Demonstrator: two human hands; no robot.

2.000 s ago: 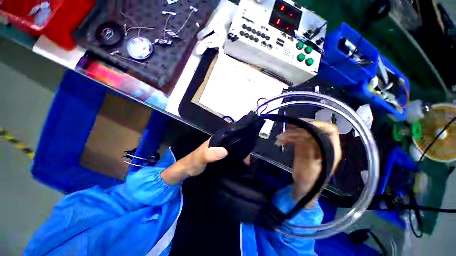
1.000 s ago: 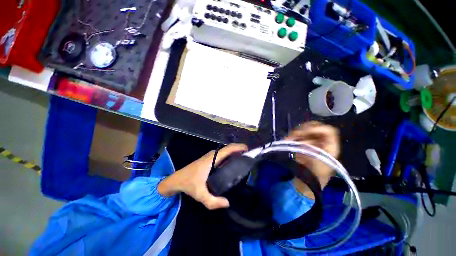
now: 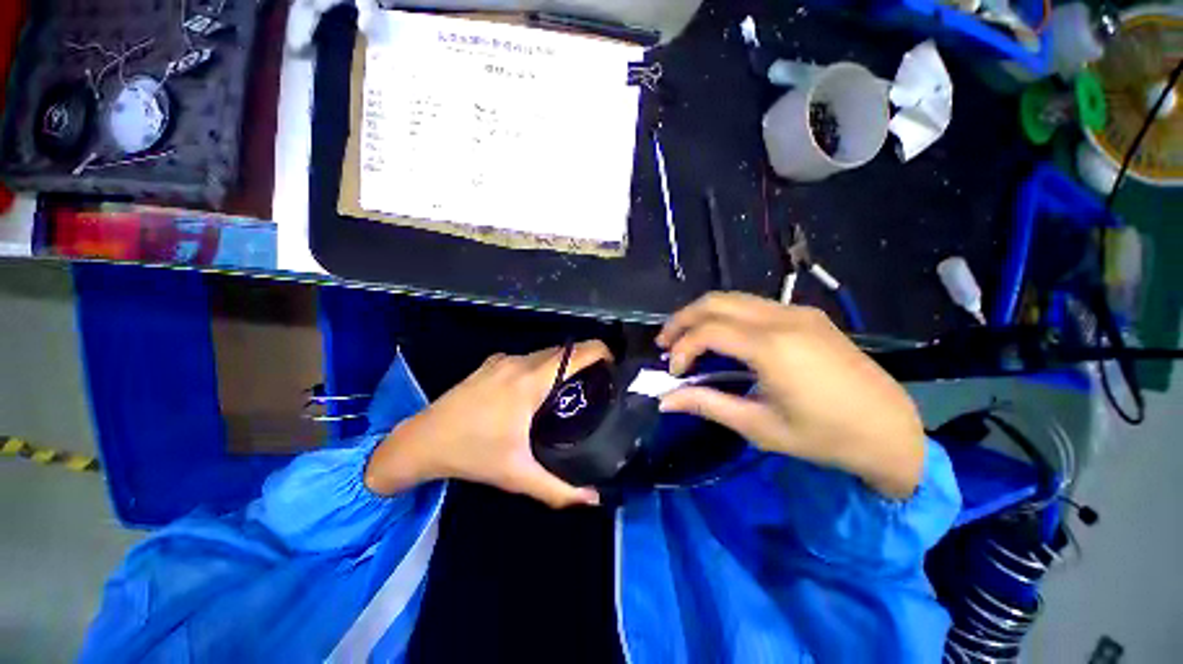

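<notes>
The black headset (image 3: 610, 448) is held over the lap, with one round ear cup's outer face and its white logo turned up. My left hand (image 3: 487, 422) grips this ear cup from the left, thumb below and fingers above. My right hand (image 3: 804, 383) is at the headset's right side, with thumb and forefinger pinched around a small white piece (image 3: 655, 383) beside the cup. A thin pale strip runs between these fingers. The rest of the headband and the other cup are mostly hidden by my right hand and sleeve.
On the black mat are a clipboard sheet (image 3: 500, 130), tweezers (image 3: 668, 208), side cutters (image 3: 824, 272) and a white cup of screws (image 3: 826, 119). A black parts tray (image 3: 195, 156) is at upper left. Blue crates (image 3: 130, 389) flank the lap.
The headset has turned so the logo faces up and the clear headband arch no longer shows. My right hand has come from behind the arch to the cup's side. The bench view has shifted up and left.
</notes>
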